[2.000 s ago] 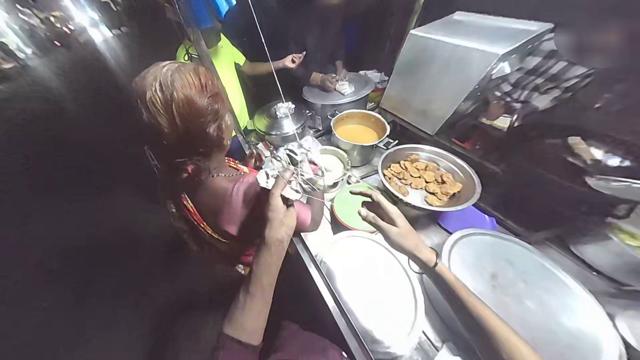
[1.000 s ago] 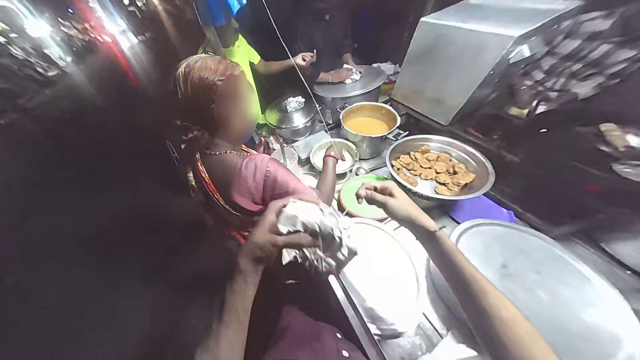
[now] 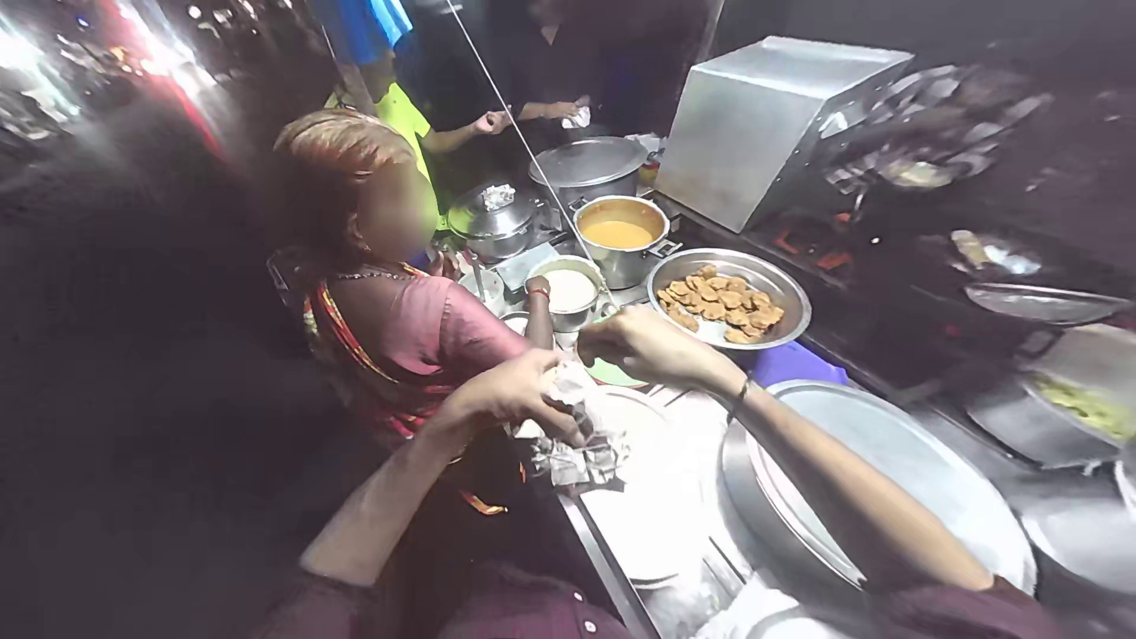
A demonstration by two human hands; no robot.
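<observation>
My left hand (image 3: 524, 395) grips a crumpled newspaper-like packet (image 3: 581, 453) above the near edge of the counter. A thin white string (image 3: 524, 133) runs from the top of the view down to my right hand (image 3: 635, 342), whose fingers are closed together at its lower end. Below that hand a green lid or plate (image 3: 612, 373) shows in part. The steel bowl of fried pieces (image 3: 728, 257) stands just beyond my right wrist. A white round surface (image 3: 635, 524) lies under and beside the packet.
At left a person in a pink blouse (image 3: 417, 328) reaches toward a pot of white batter or liquid (image 3: 568, 288). Behind are a pot of orange liquid (image 3: 619, 232), lidded pots (image 3: 586, 164) and a metal box (image 3: 754, 124). A large steel lid (image 3: 896, 461) lies at right; other people stand beyond.
The packet in my left hand has come down from its raised place of two seconds ago. My right hand's fingers, spread then, are now drawn together. The person at left has reached toward the white pot.
</observation>
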